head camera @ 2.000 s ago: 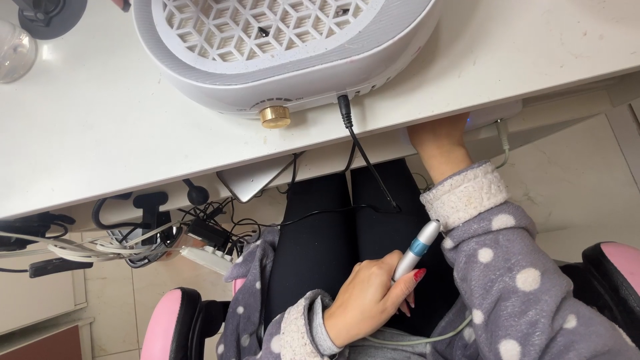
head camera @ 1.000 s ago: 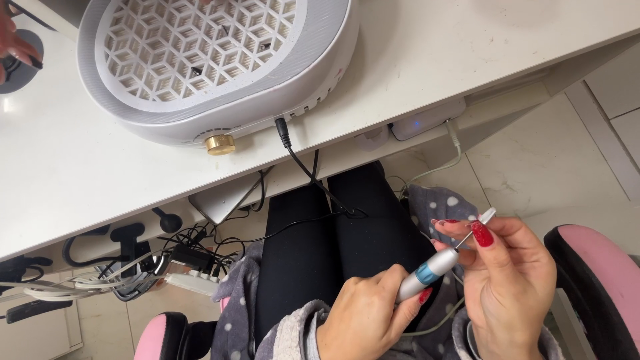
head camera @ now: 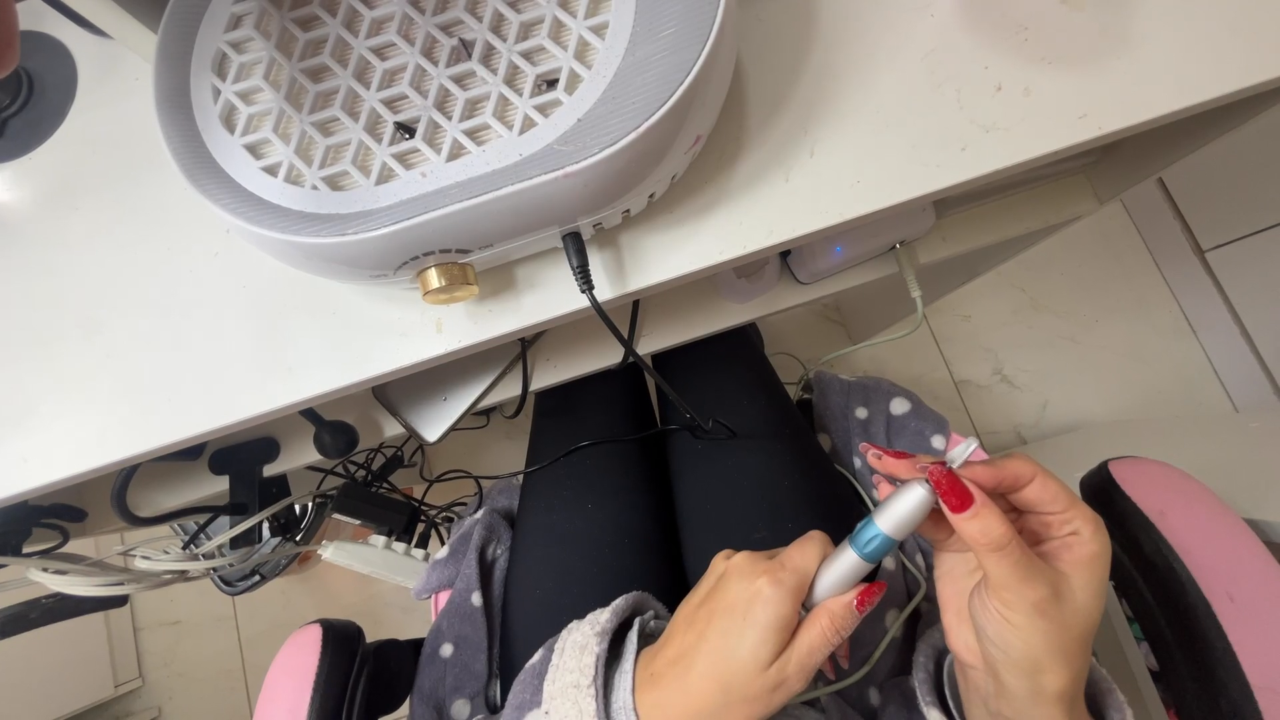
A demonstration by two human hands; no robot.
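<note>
My left hand (head camera: 745, 630) grips the silver and blue handpiece of an electric nail drill (head camera: 872, 540) over my lap. At the handpiece's tip, the fingers of my right hand (head camera: 1010, 560) pinch a small whitish piece (head camera: 962, 452), whose exact kind I cannot tell. The drill's pale cord (head camera: 885, 650) runs down beneath the hands. On the table above my lap stands a white nail dust collector (head camera: 400, 215) with a patterned grille, a brass-coloured knob (head camera: 448, 283) and a black power plug (head camera: 577, 262); small dark bits lie on the grille.
The white table edge (head camera: 640, 285) crosses above my legs. On the shelf below are a white device with a blue light (head camera: 862, 243) and a silver tablet or laptop (head camera: 440, 395). Tangled cables and a power strip (head camera: 375, 560) hang at left. Pink armrests flank me. Part of another person's hand shows top left.
My right hand, first at the shelf under the table, has come down to the drill's tip. A thin metal shank seen there a second ago is now hidden. The view has shifted.
</note>
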